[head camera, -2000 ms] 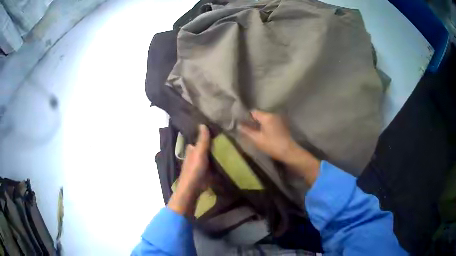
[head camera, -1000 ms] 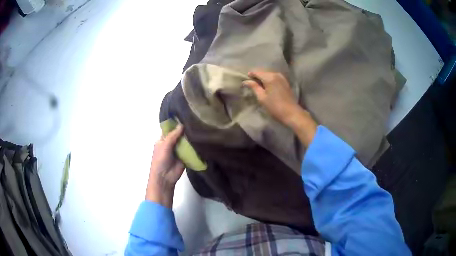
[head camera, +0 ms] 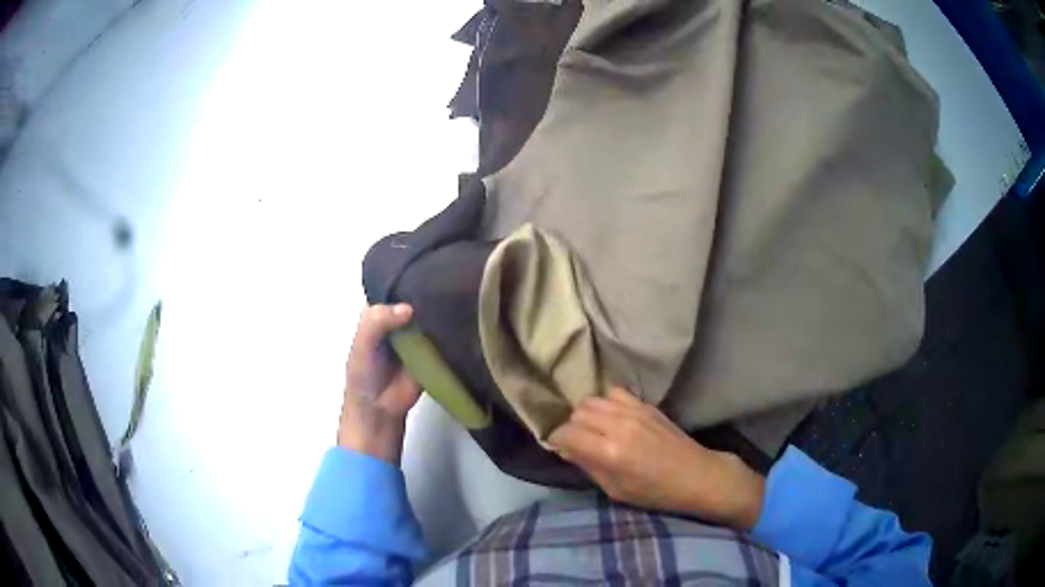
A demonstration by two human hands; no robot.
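A large part-sewn garment piece (head camera: 802, 218) of taupe cloth with dark brown sections lies on the white table. My left hand (head camera: 383, 361) grips the brown section's left edge beside a lime patch (head camera: 441, 378), thumb on top, fingers partly hidden. My right hand (head camera: 642, 453) is closed on the lower edge of a shiny beige pocket bag or lining (head camera: 536, 321), which stands open in a loop between brown and taupe cloth.
A hanging stack of pieces (head camera: 69, 424) drapes over the table's left edge, beside a thin green strip (head camera: 142, 373). A blue bin (head camera: 1008, 80) shows at top right. The white table (head camera: 264, 229) surrounds the garment. Dark cloth or floor lies at lower right.
My right hand has pulled the beige cloth down towards me, opening it into a longer loop. The taupe cloth has shifted right and lies flatter. My left hand has barely moved.
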